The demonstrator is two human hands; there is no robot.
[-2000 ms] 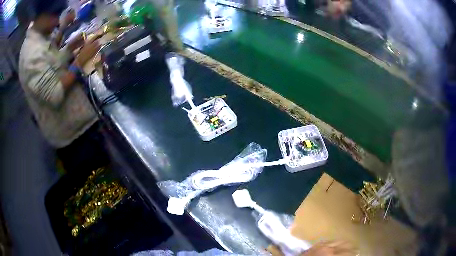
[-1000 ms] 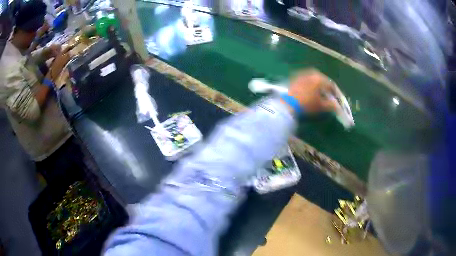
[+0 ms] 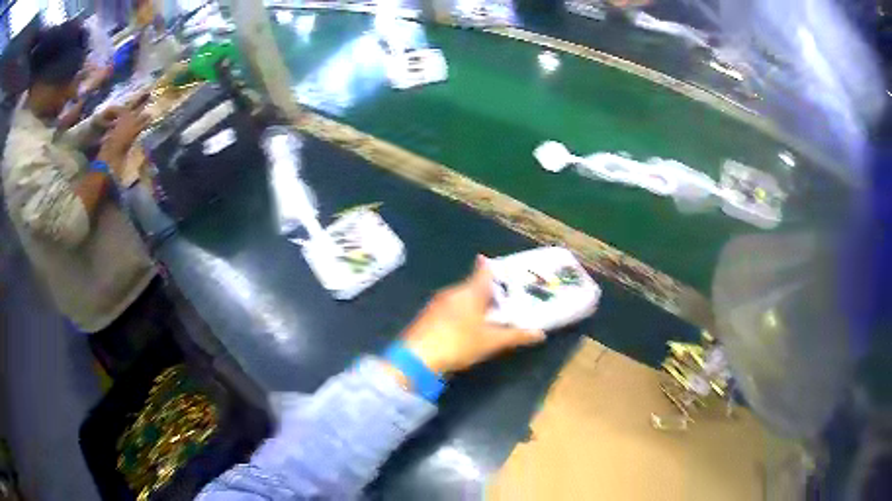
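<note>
My left hand (image 3: 465,318), bare with a blue wristband, reaches in from the bottom left. It grips the left side of a white power strip housing (image 3: 572,301) with a circuit board inside, over the dark bench beside the conveyor edge. Its fingers are partly hidden at the housing, and no cord from it shows. A second white housing (image 3: 386,252) with green and yellow parts lies further left, its bagged cord (image 3: 288,181) running up behind it. My right hand is out of the picture.
A housing with bagged cord and plug (image 3: 750,194) lies on the green conveyor (image 3: 489,117). Brass strips (image 3: 696,377) lie on the cardboard (image 3: 626,431). A fume hood (image 3: 782,323) hangs right. A black parts bin (image 3: 98,421) and a person (image 3: 73,215) are left.
My left hand has come back from over the conveyor and now grips the nearer housing. The housing with cord that it held there now lies on the belt.
</note>
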